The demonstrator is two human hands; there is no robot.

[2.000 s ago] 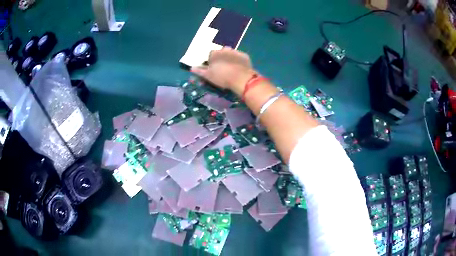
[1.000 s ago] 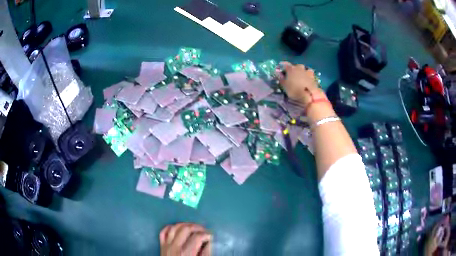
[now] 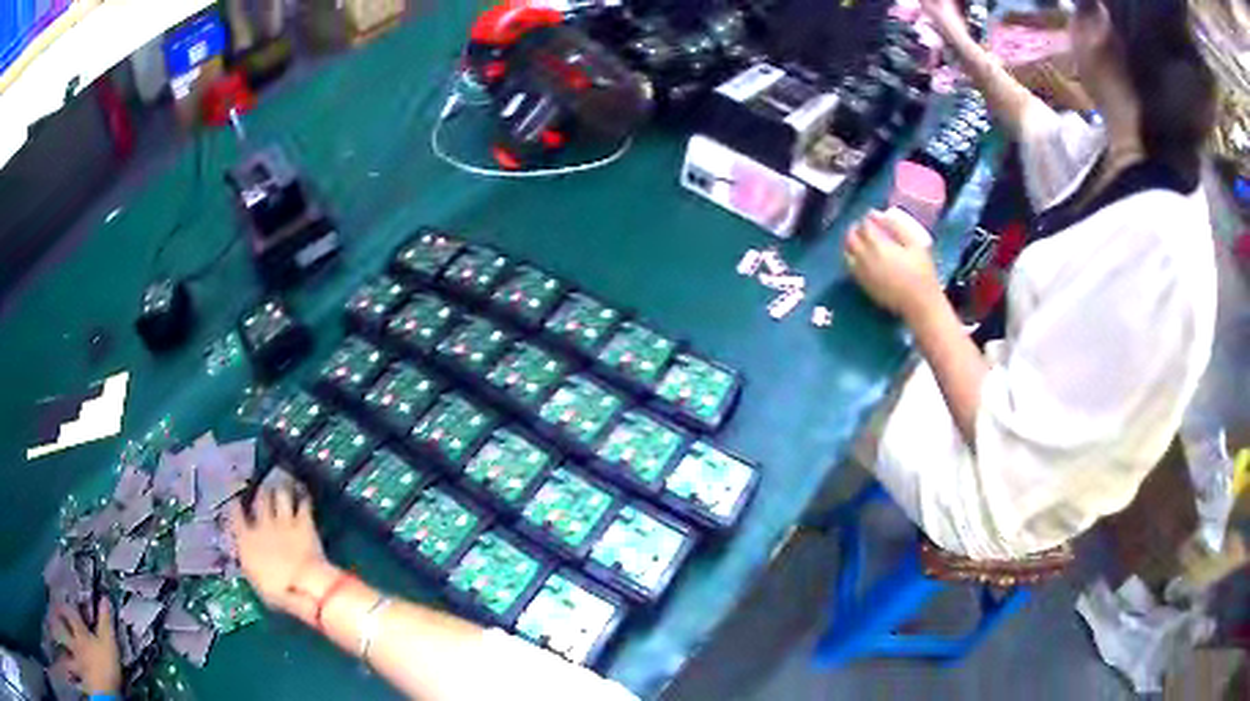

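Observation:
Filled housings, black-edged green squares, stand in long slanting rows across the middle. The heap of grey-pink foam-backed boards lies at the lower left, with some green faces showing. My right hand, with a red string and a bracelet, is palm down between the heap and the near-left end of the rows. Its fingers are spread, and no held thing shows. My left hand is small at the lower left edge, over the heap, with its fingers apart; whether it holds something is unclear.
A black stand, a loose cabled unit and another unit are at the upper left. A white-and-black sheet is at far left. A red and black device is beyond. Another person sits at right near small white pieces.
The view has swung right, shifting the heap to the lower left and showing the full rows and another person. My right hand has moved from the heap's far right part to beside the rows.

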